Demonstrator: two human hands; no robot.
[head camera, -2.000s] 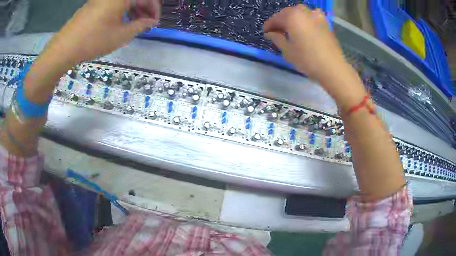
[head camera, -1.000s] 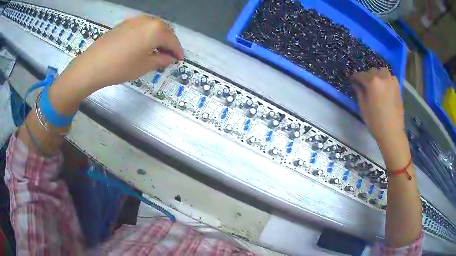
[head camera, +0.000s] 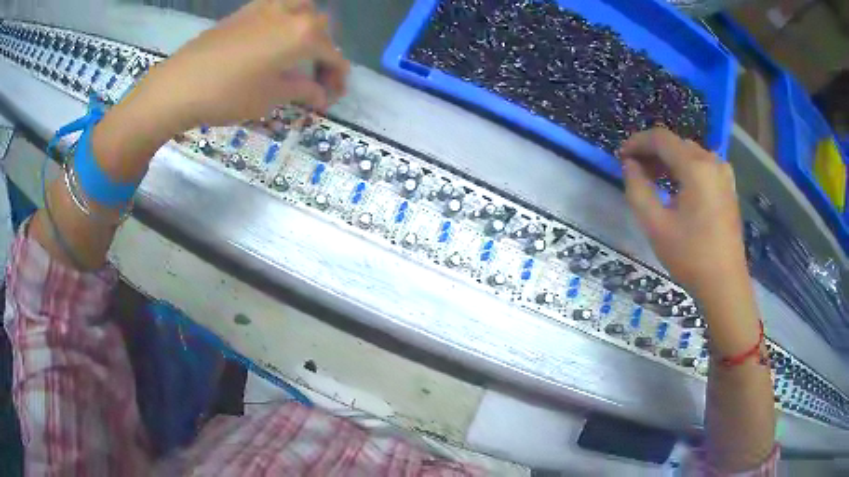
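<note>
A long line of circuit boards (head camera: 382, 200) crosses the view, with round dark capacitors and blue components (head camera: 401, 211) standing on it. A blue bin (head camera: 521, 118) full of small dark leaded components (head camera: 559, 65) lies beyond the boards. My left hand (head camera: 270, 61) is above the far edge of the boards at upper left, fingers curled and fingertips close together. My right hand (head camera: 684, 200) is at the bin's near right edge, thumb and fingers bent with a gap between them. Both hands are blurred; whether either holds a small component cannot be told.
Smooth metal rails (head camera: 307, 252) run along both sides of the boards. A worn pale ledge (head camera: 363, 368) lies in front, with a dark rectangle (head camera: 626, 440) at lower right. Bundled dark leads (head camera: 805, 279) lie right of the bin. A second blue bin (head camera: 799, 121) with a yellow item (head camera: 831, 172) is farther right.
The view has turned and shifted since the earlier frames. In the last second my right hand has come from over the components to the bin's near edge; my left hand has lifted slightly off the boards.
</note>
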